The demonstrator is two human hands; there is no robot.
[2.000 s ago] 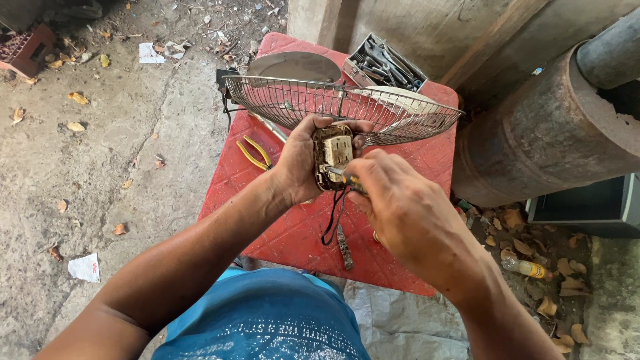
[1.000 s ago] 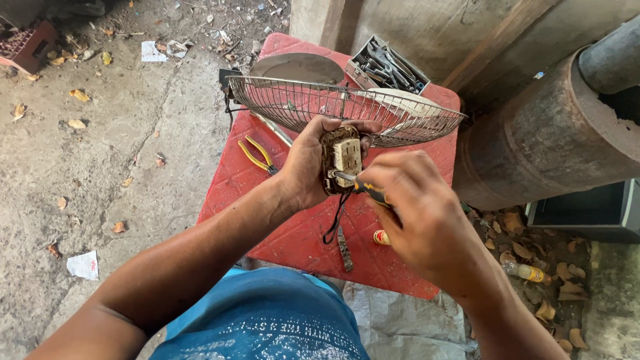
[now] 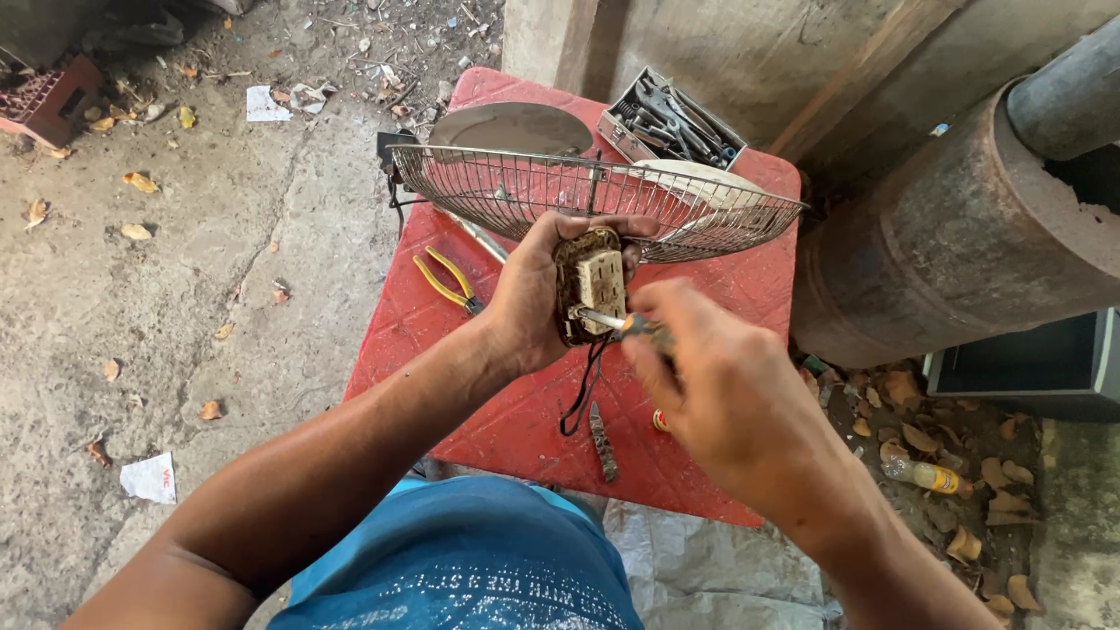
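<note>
My left hand (image 3: pixel 535 302) holds a grimy housing with a cream plastic block (image 3: pixel 602 289) in it, above a red table (image 3: pixel 516 394). A screwdriver (image 3: pixel 643 330) is gripped in my right hand (image 3: pixel 722 376), its shaft touching the lower left part of the block. Black cord hangs below the housing. Behind my left hand stands a wire fan guard (image 3: pixel 490 188). Yellow-handled pliers (image 3: pixel 448 280) lie left of my left hand. Nearer my body lies a worn, narrow tool or blade (image 3: pixel 602 444), with a small red and yellow object (image 3: pixel 661 421) partly hidden by my right hand.
At the table's back are an open metal toolbox (image 3: pixel 669 122), a round grey disc (image 3: pixel 512 129) and a whitish round cover (image 3: pixel 700 182). A rusty metal drum (image 3: pixel 927 236) stands at the right, near a wall. A plastic bottle (image 3: pixel 927 477) lies among dry leaves.
My left hand keeps hold of the housing. My right hand has stayed with the screwdriver at the block, its grip and angle shifting slightly.
</note>
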